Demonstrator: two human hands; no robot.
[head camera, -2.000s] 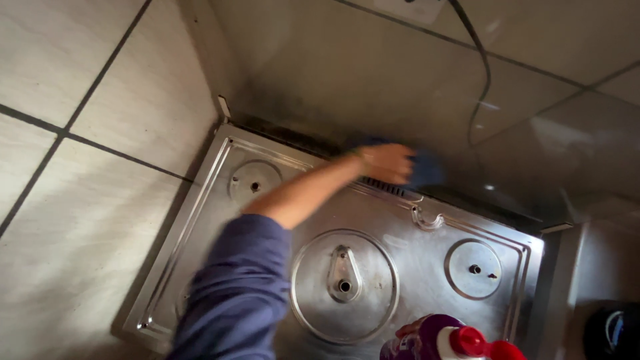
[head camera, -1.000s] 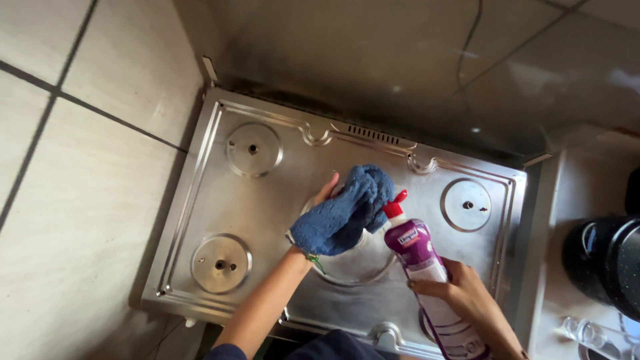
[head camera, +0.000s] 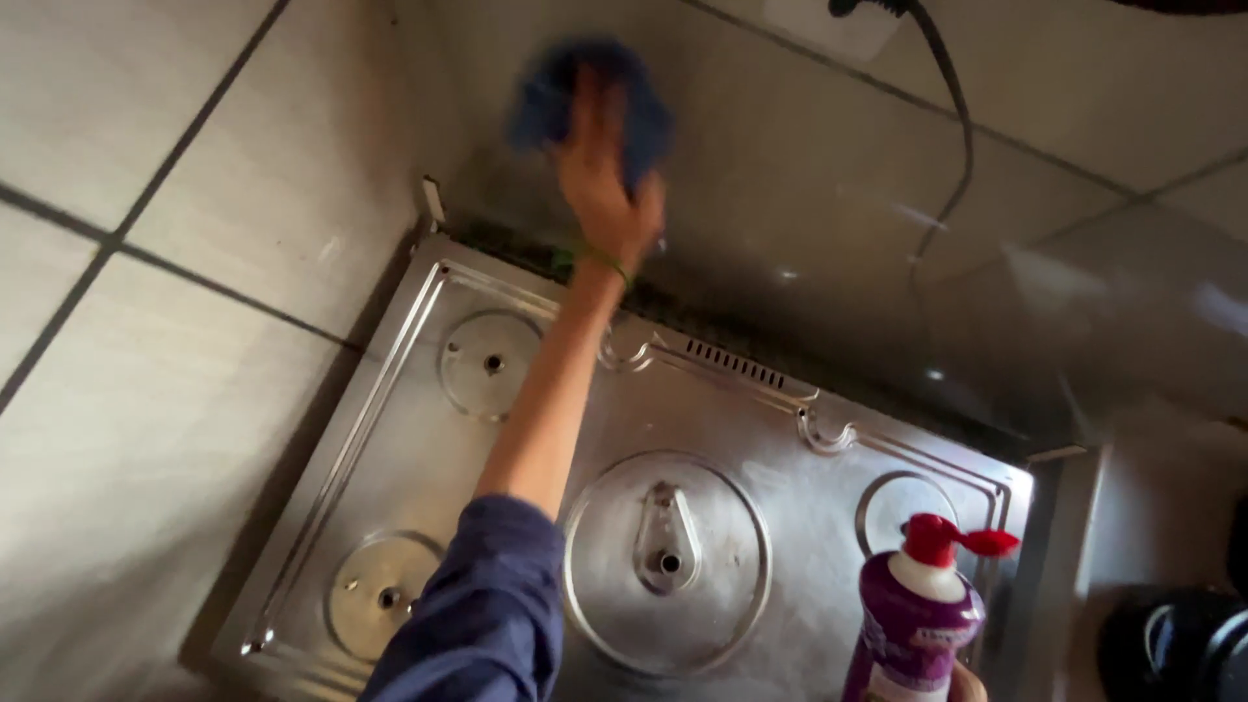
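Observation:
My left hand (head camera: 606, 185) presses a blue cloth (head camera: 595, 102) flat against the tiled wall behind the stove; both are blurred. Its forearm, in a dark blue sleeve, crosses the left part of a stainless steel stovetop (head camera: 780, 468) without grates or burner caps. At the lower right, my right hand (head camera: 965, 684) holds a purple plastic bottle (head camera: 907, 634) upright; only a bit of the hand shows at the frame's bottom edge. The bottle's red flip cap (head camera: 951, 541) is flipped open, over the right side of the stovetop.
A black cable (head camera: 960, 107) hangs down the back wall from a plug at the top. Light tiles (head camera: 224, 370) cover the wall on the left. A dark, shiny pot (head camera: 1170, 639) stands at the lower right, beside the stove. Small metal brackets stick up at the stove's back corners.
My left hand has moved with the cloth from beside the bottle's cap over the middle of the stovetop, up to the back wall. My right hand and the bottle have moved toward the lower right.

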